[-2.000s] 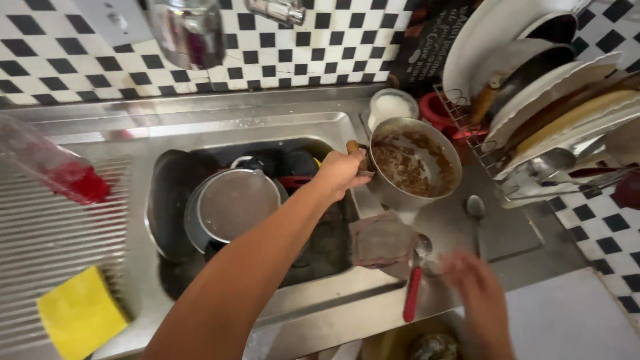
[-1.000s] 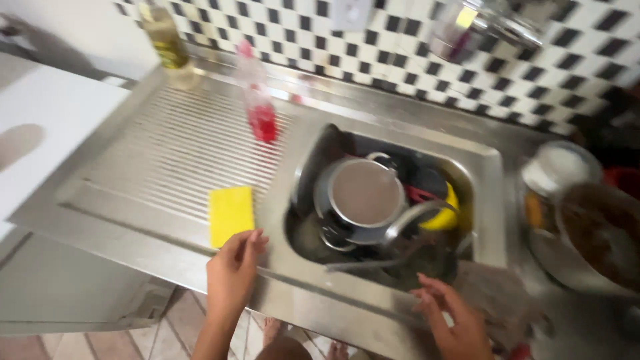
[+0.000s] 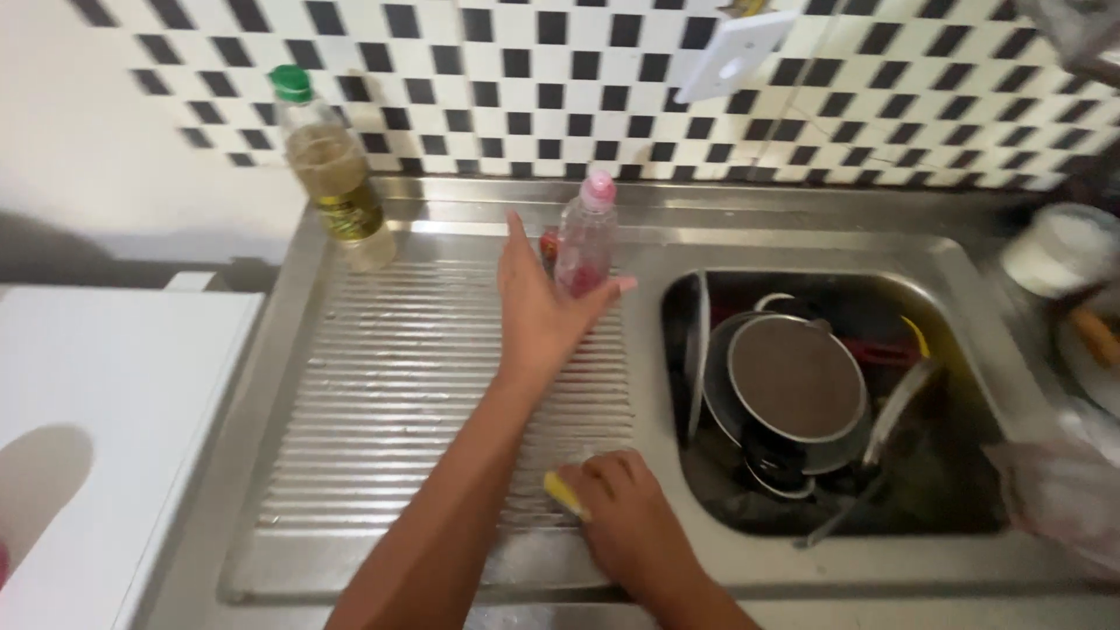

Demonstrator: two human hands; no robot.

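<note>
My left hand (image 3: 547, 306) reaches over the ridged steel drainboard (image 3: 376, 394), thumb and fingers spread around the lower part of a clear plastic squeeze bottle (image 3: 584, 236) with a pink cap and red liquid. Whether the fingers touch the bottle is hard to tell. Near the drainboard's front edge, my right hand (image 3: 617, 503) is closed on a yellow sponge (image 3: 564, 493), most of it hidden under the fingers. To the right, the sink basin (image 3: 927, 516) holds stacked pots, the top pot (image 3: 796, 376) filled with brownish liquid, and other dishes in dark water.
A green-capped bottle (image 3: 337, 184) of yellowish liquid stands at the drainboard's back left corner. A tiled wall with a white outlet plate (image 3: 733, 57) rises behind. At right are a white container (image 3: 1059, 249) and a crumpled plastic bag (image 3: 1063, 499). A white surface (image 3: 105, 394) lies left.
The view has swung left since the earliest frame. The yellow sponge, lying on the drainboard a second ago, is now in my right hand. My left hand has moved to the pink-capped bottle.
</note>
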